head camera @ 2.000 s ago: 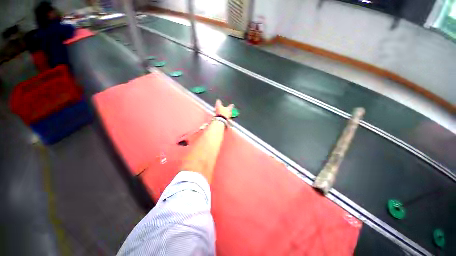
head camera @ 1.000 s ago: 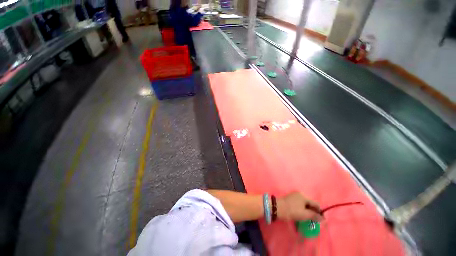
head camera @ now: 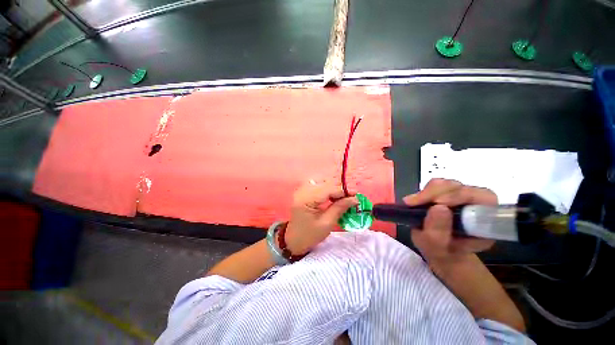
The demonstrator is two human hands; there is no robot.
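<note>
My left hand [head camera: 315, 217] holds a round green circuit board [head camera: 356, 214] over the near edge of the red sheet [head camera: 256, 155]. Its red and black lead wires [head camera: 347, 155] stand up away from me. My right hand [head camera: 450, 219] grips a dispensing syringe [head camera: 489, 222], dark at the front and clear to whitish at the rear. Its dark tip is at the right part of the board; whether it touches cannot be told. A black cap and brass and blue fitting at its rear lead to a clear air hose [head camera: 595, 231].
Circuit boards lie on the dark belt at left [head camera: 138, 75] and right [head camera: 449, 46]. A taped bar [head camera: 336, 47] crosses the belt. White paper [head camera: 502, 172] lies right of the red sheet. A blue tray [head camera: 605, 101] is at the right edge. Red and blue crates stand lower left.
The view has turned right and down. My left hand, with the board, is now in front of my body. My right hand and the syringe have come into view, tip at the board.
</note>
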